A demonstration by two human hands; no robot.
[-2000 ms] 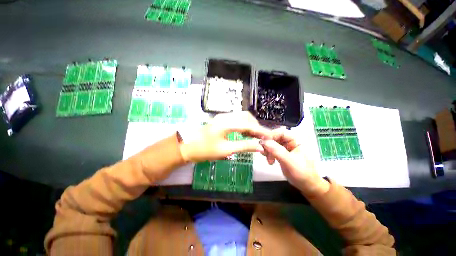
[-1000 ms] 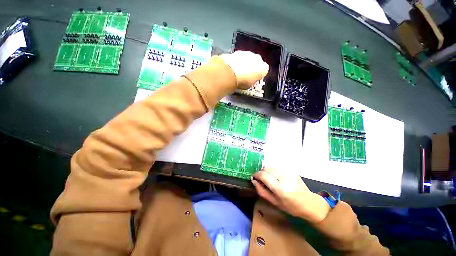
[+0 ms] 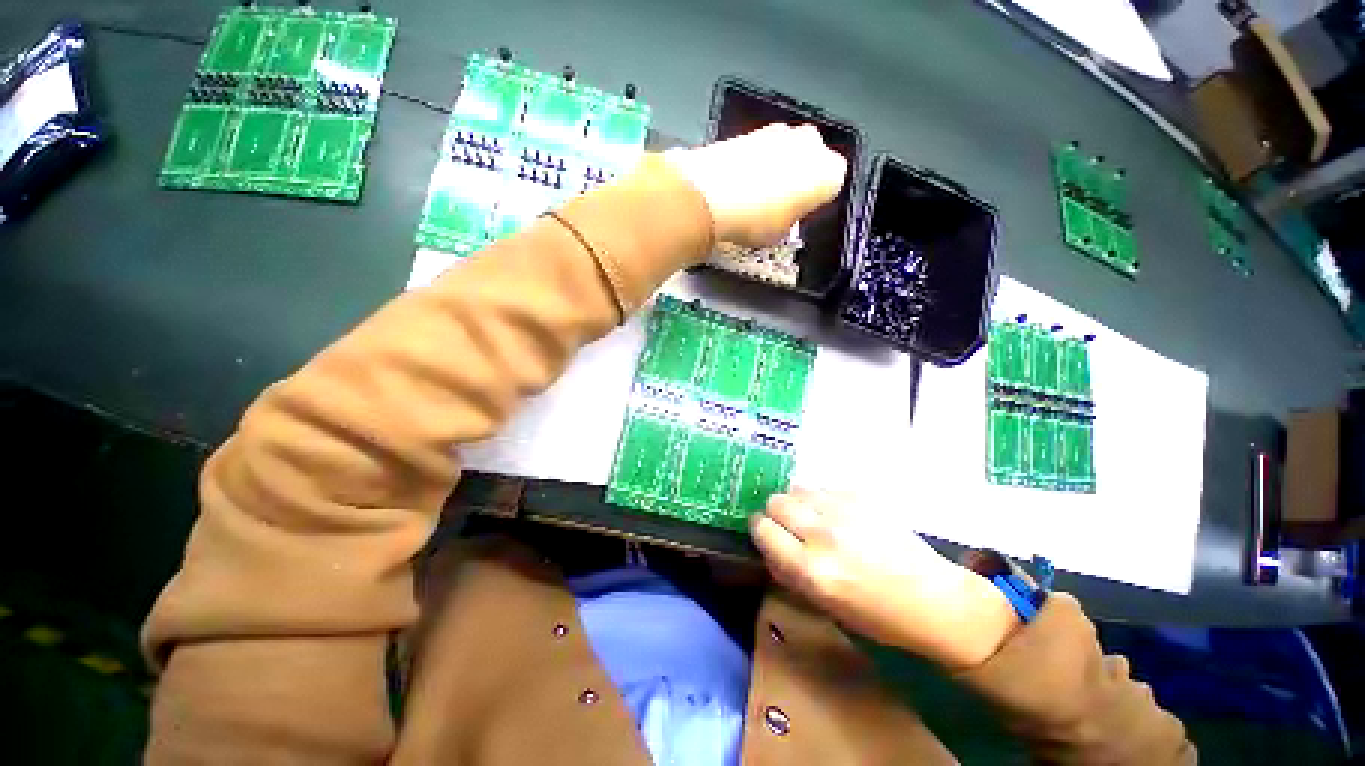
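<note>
A green circuit board panel (image 3: 708, 407) lies on white paper in front of me. My left hand (image 3: 771, 183) is inside the left black bin (image 3: 846, 142), over white components (image 3: 767, 264); its fingertips are hidden, so I cannot tell what it holds. My right hand (image 3: 838, 557) rests with curled fingers at the panel's lower right corner; whether it grips the edge is unclear. The right black bin (image 3: 976, 225) holds small black components (image 3: 891, 292) with metal glints.
Other green panels lie left (image 3: 277, 102), upper left (image 3: 524, 157) and on the right-hand white paper (image 3: 1040, 404). Two more lie far right. A dark shiny bag (image 3: 45, 112) is far left. A dark slim object (image 3: 1266, 516) and a cardboard box (image 3: 1314, 467) are at right.
From two seconds ago, my hands have parted: the left went into the left bin, the right to the panel's corner. In the last second, the left hand has shifted slightly right and up.
</note>
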